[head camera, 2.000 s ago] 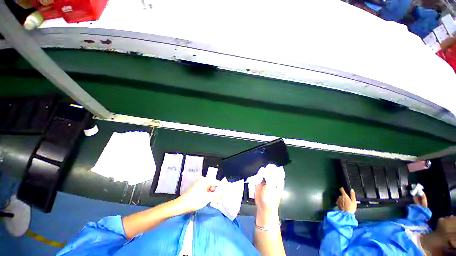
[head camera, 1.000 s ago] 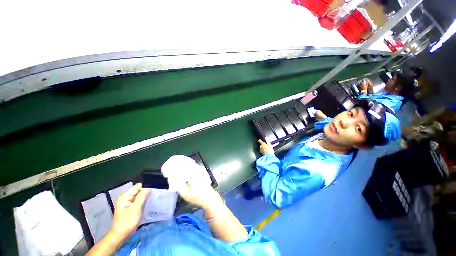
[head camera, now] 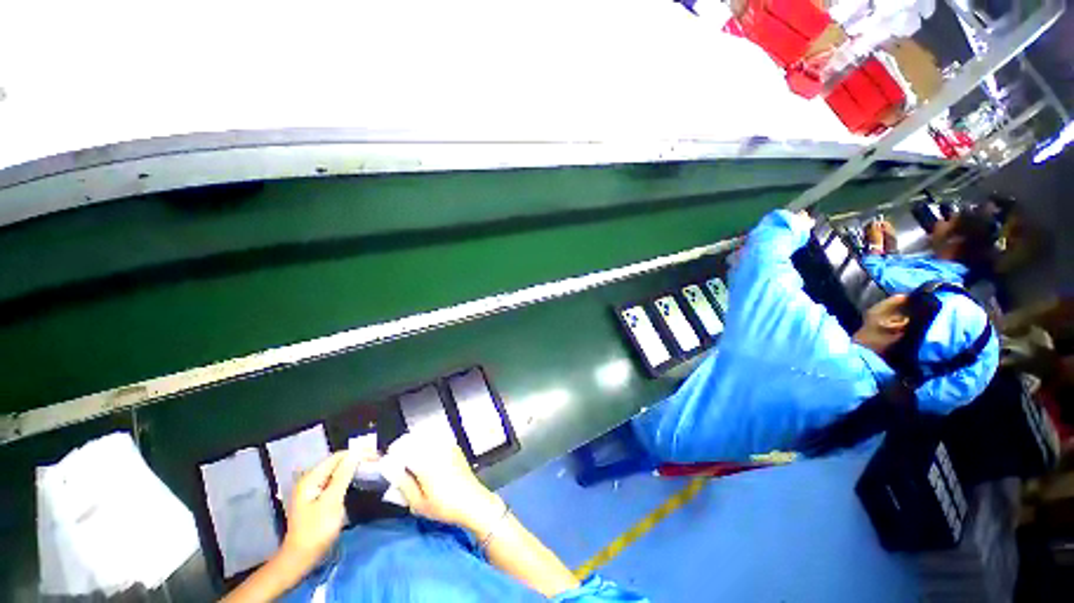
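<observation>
A long black phone tray (head camera: pixel 508 445) lies before me on the dark green bench. White printed film covers phone-sized slabs in its left slots (head camera: pixel 242 509); pale slabs also lie in the right slots (head camera: pixel 477 412). My left hand (head camera: pixel 316 504) is closed with its fingertips on a thin white piece (head camera: pixel 363 446), over the tray's middle. My right hand (head camera: pixel 445 485) holds a crumpled white wiping cloth (head camera: pixel 415 452), close beside my left fingertips. A dark phone-like surface (head camera: pixel 375 504) shows between my hands; its edges are partly hidden.
A fanned stack of white film sheets (head camera: pixel 108 515) lies far left. A worker in a blue smock (head camera: pixel 783 365) sits at the right, beside a tray of pale-backed phones (head camera: pixel 675 326). A white shelf edge (head camera: pixel 389 151) runs above. Black trays (head camera: pixel 913 485) stand at the lower right.
From two seconds ago, the view has swung right. The dark slab raised over the tray no longer shows there. The neighbouring worker has turned away and reached forward; phones now show in that worker's tray.
</observation>
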